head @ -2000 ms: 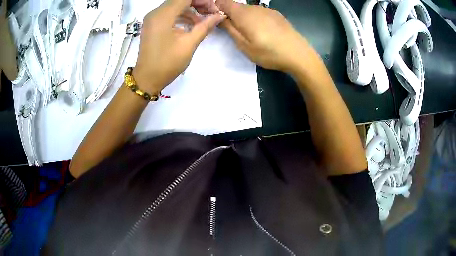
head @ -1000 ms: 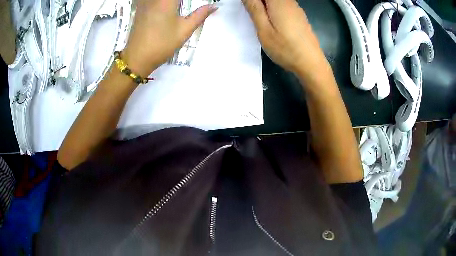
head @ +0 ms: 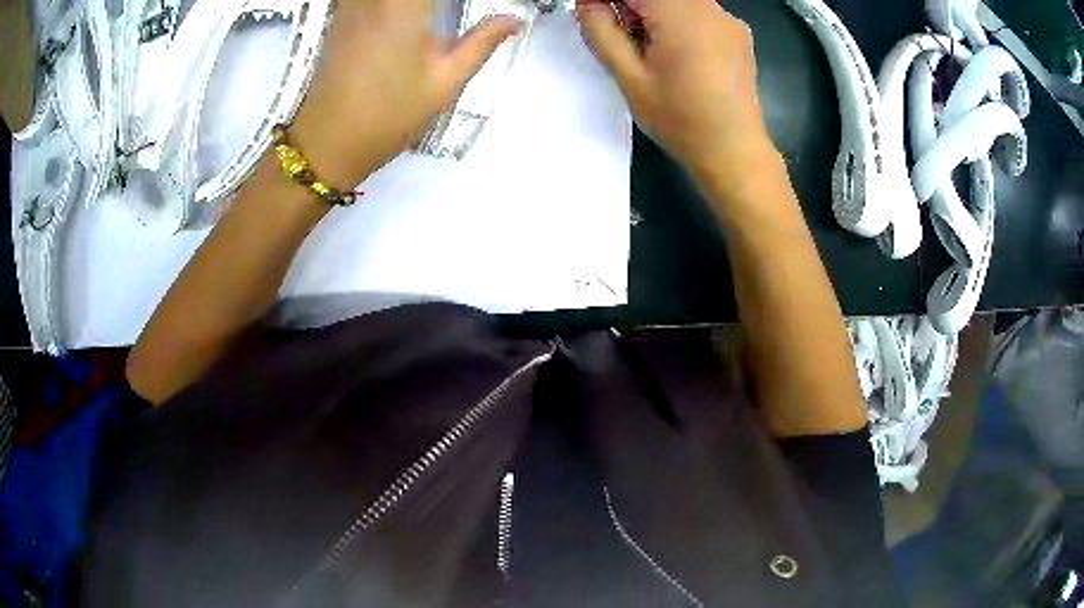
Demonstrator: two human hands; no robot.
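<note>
A white half shell (head: 473,105) lies on the white paper (head: 476,238) and runs up to the top edge of the picture. My left hand (head: 386,71) lies over its left side, thumb stretched out across it, the other fingers cut off by the top edge. My right hand (head: 684,65) is at the shell's upper right, thumb and fingertips close together near a small silvery part (head: 549,6) at the top edge. What the right fingertips pinch is too small to tell.
Shells with small boards and dark wires (head: 89,107) are piled at the left on the paper. White curved arms (head: 951,143) lie on the dark bench (head: 785,238) at the right. More white arms (head: 909,380) are below the bench edge at the right.
My hands were together over the paper; they have since moved apart, the left to the left and onto the shell. The shell has come into view. The right hand has moved slightly since one second ago.
</note>
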